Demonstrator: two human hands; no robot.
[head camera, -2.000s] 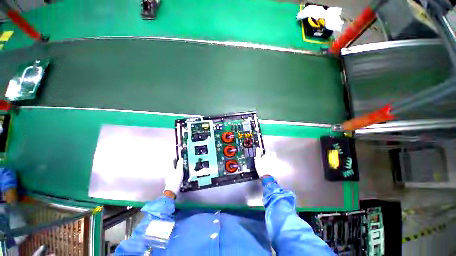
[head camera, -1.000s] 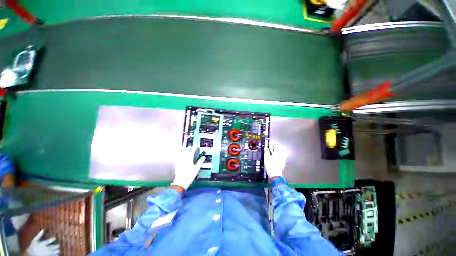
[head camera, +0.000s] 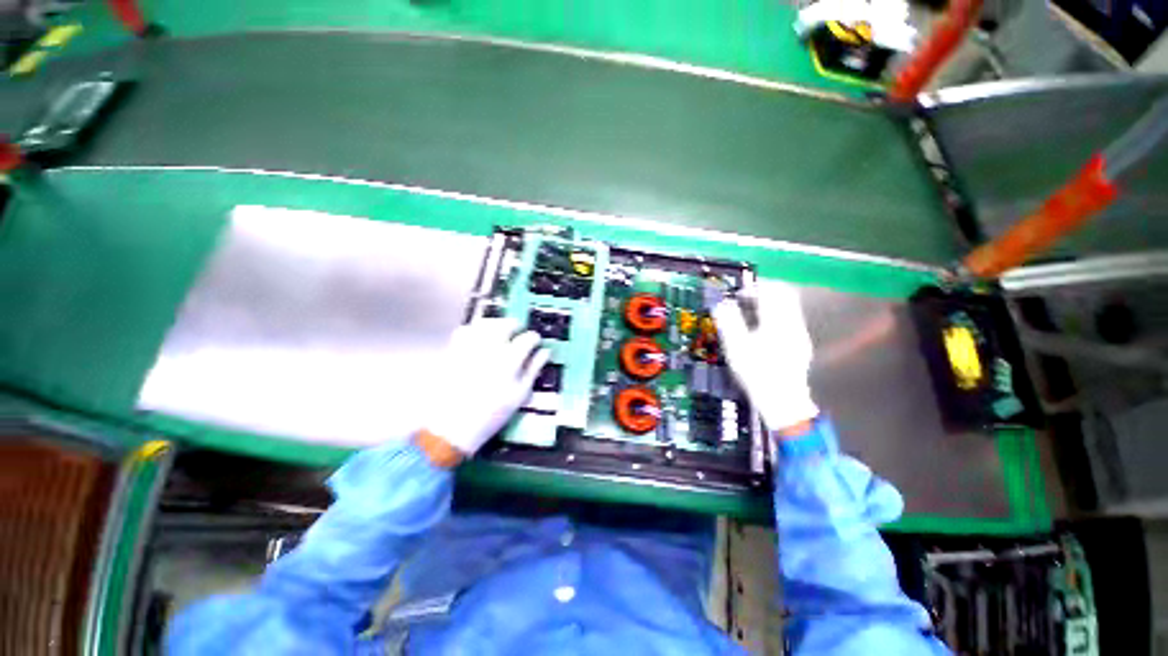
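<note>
A black pallet (head camera: 615, 465) lies on the metal bench plate in front of me. In it sits a green circuit board (head camera: 674, 288) with red-orange rings in a row. The pale green cover (head camera: 583, 346) with dark openings lies over the board's left side. My left hand (head camera: 487, 381), in a white glove, rests on the left part of the cover, fingers over it. My right hand (head camera: 772, 352), in a white glove, lies at the pallet's right edge with fingertips over the board's right side. Its fingertips' exact grip is hard to tell.
The metal bench plate (head camera: 308, 320) extends on both sides of the pallet. A small black tray (head camera: 967, 365) with a yellow item is at the right. A conveyor belt (head camera: 512, 141) runs behind. A black tote (head camera: 1121, 577) holds pallets at the lower right. A brown rack (head camera: 45, 538) stands lower left.
The pallet was tilted in both hands and now lies flat on the plate. My left hand has moved onto the cover. My right hand has shifted up the right edge.
</note>
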